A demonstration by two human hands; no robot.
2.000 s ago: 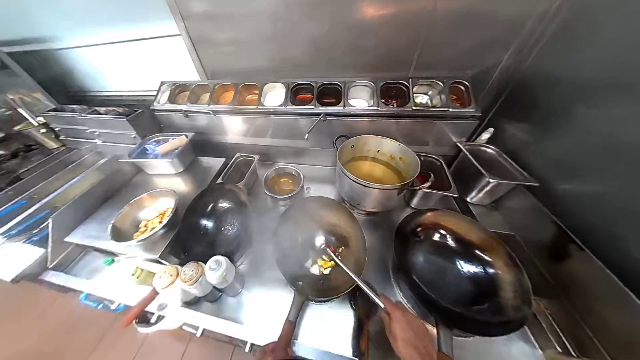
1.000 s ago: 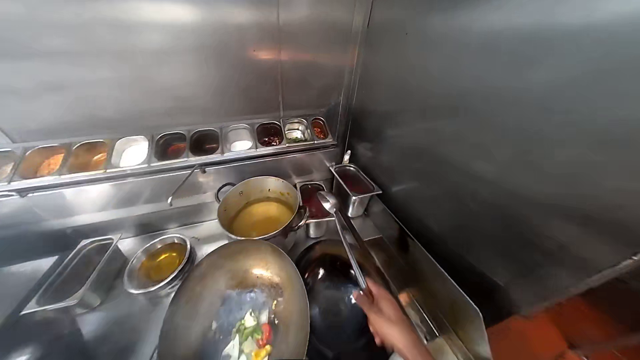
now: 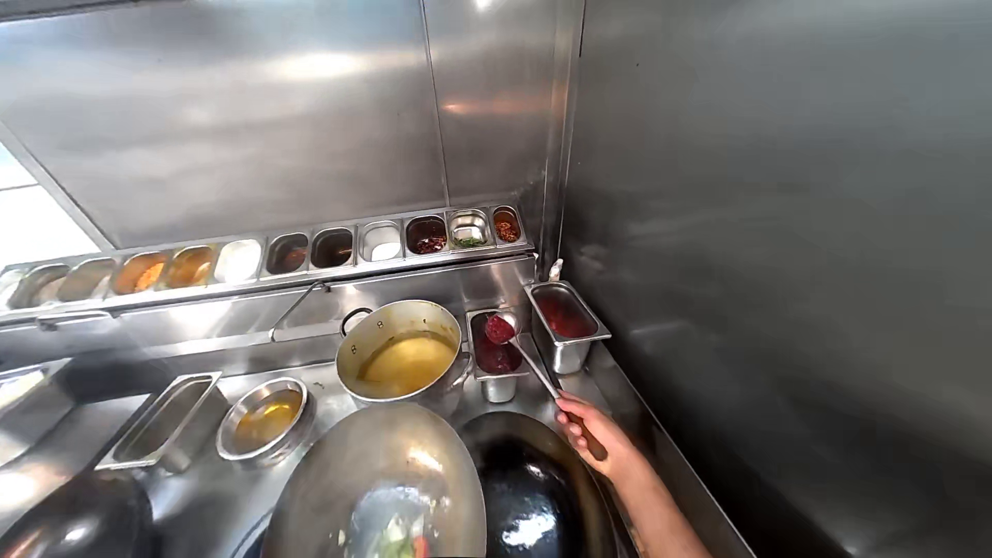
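My right hand (image 3: 593,434) grips the wooden handle of a metal ladle (image 3: 535,364). The ladle's bowl holds dark red sauce (image 3: 499,329), over a steel container (image 3: 500,377) of similar red sauce. A wok (image 3: 380,465) with pieces of green and red food near its lower edge is tilted up at the bottom centre. My left hand is out of view. A dark wok (image 3: 535,480) lies to the right of the tilted one, below my right hand's ladle.
Behind the woks stands a large pot (image 3: 349,372) of yellowish liquid. Left of it are a steel bowl (image 3: 225,442) of yellow liquid and a rectangular container (image 3: 167,426). Another container of red sauce (image 3: 566,310) stands by the right wall. Seasoning tins (image 3: 380,242) line the back ledge.
My right hand has brought the ladle from the food in the wok over to the red sauce container, and its bowl now holds sauce. The wok has been tilted up. The view has swung right.
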